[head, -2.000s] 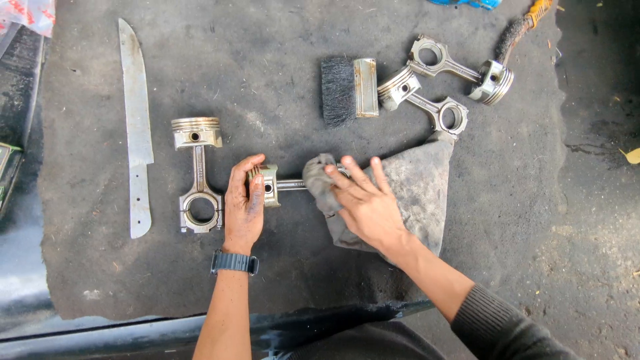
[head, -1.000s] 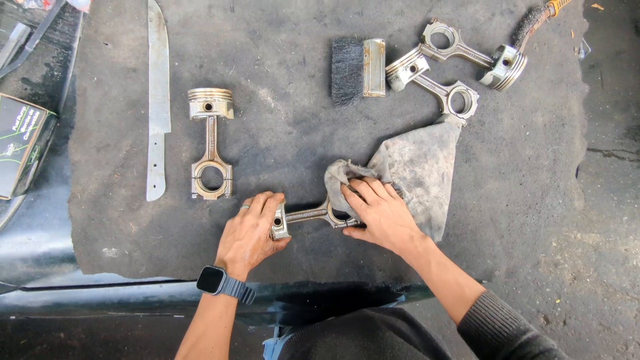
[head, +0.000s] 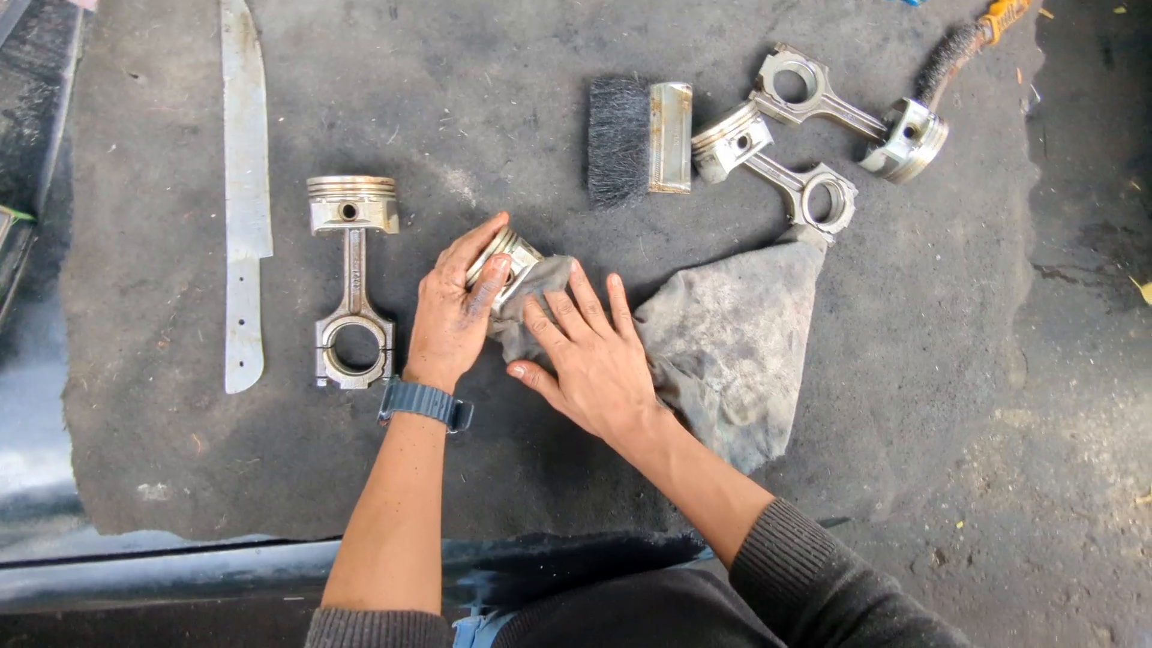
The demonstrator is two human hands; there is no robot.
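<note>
My left hand (head: pixel 454 310) grips a metal piston (head: pixel 517 261), its ringed crown toward the upper left. Over the piston's skirt and connecting rod lies a grey cloth (head: pixel 738 342), pressed there by my right hand (head: pixel 594 360) with its fingers spread. The cloth hides the rod and its big end; its wide part spreads to the right. Left of my hands, a second piston (head: pixel 353 205) rests with its connecting rod (head: pixel 355 279) pointing toward me. Two more pistons with rods lie at the upper right, one piston (head: pixel 733 142) beside the wide brush, the other (head: pixel 909 142) farther right.
A long metal blade (head: pixel 246 180) lies on the dark mat (head: pixel 162 450) at the left. Near the upper middle is a wide black-bristled brush (head: pixel 619 139) with a metal ferrule. A yellow-ended tool (head: pixel 958 54) touches the far right piston. The mat's ragged edge runs along the near side.
The held piston has tilted, its crown now toward the upper left. My right hand and the bunched cloth have moved from the rod's big end to the piston's skirt, closer to my left hand.
</note>
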